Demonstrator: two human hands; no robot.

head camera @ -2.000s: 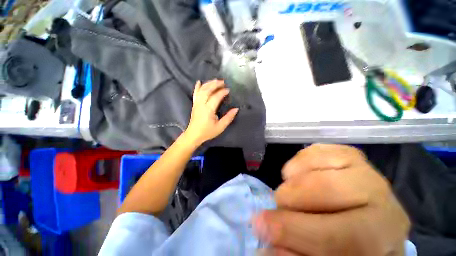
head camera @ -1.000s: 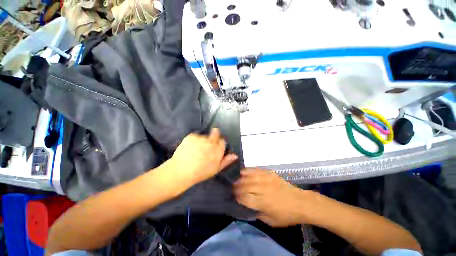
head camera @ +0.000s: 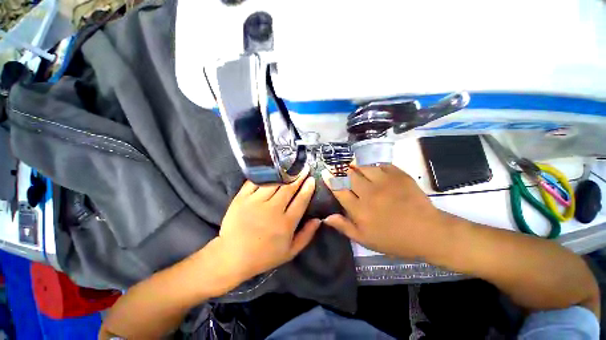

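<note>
The dark grey garment (head camera: 166, 179) lies in a heap left of the needle and runs under my hands to the table's front edge. My left hand (head camera: 269, 222) lies flat on it, fingertips beside the shiny take-up lever guard (head camera: 249, 119). My right hand (head camera: 382, 206) is just right of it, its fingertips below the round tension assembly (head camera: 375, 129) and its thumb near my left thumb. Both hands press the cloth at the presser foot area (head camera: 335, 159) of the white sewing machine (head camera: 412, 53). The needle point and the cloth edge under the fingertips are hidden.
A black smartphone (head camera: 455, 163) lies right of my right hand. Green-handled scissors (head camera: 531, 202) and yellow-and-pink snips (head camera: 558, 192) overlap beside it, with a round black object (head camera: 587, 200) further right. A measuring strip (head camera: 405, 271) runs along the front edge. A red stool (head camera: 66, 292) stands lower left.
The view has moved closer to the machine head, which looms larger. Both hands have moved from the cloth near the front edge up to the presser foot and flattened onto the cloth.
</note>
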